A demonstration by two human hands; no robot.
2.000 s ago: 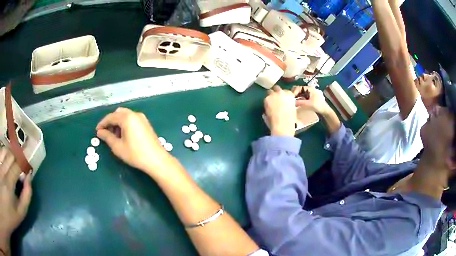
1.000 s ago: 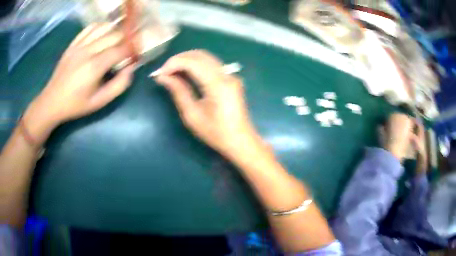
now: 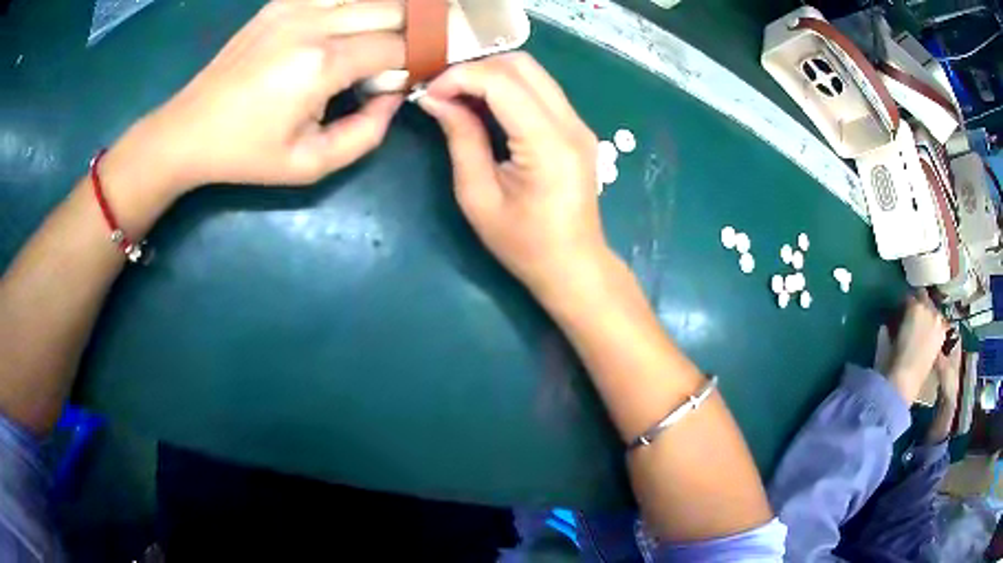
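A cream housing (image 3: 492, 24) is at the top of the picture, cut off by its edge. A brown strap (image 3: 427, 42) lies across it. My left hand (image 3: 291, 94) grips the housing and strap from the left, its thumb near the strap's lower end. My right hand (image 3: 528, 165) pinches a small white cap (image 3: 416, 96) between thumb and forefinger at the strap's end. How far the cap sits in the strap cannot be seen. Loose white caps (image 3: 608, 162) lie just right of my right hand, partly hidden by it.
More white caps (image 3: 794, 283) lie in groups on the green bench (image 3: 275, 330). A pale metal strip (image 3: 704, 88) curves across the top. Strapped housings (image 3: 833, 83) are piled at the right. A coworker's sleeved arm (image 3: 852, 445) and hands are at the lower right.
The view has swung left. My right hand has left the caps with one between its fingers and come to the strap's end beside my left hand, which keeps hold of the housing.
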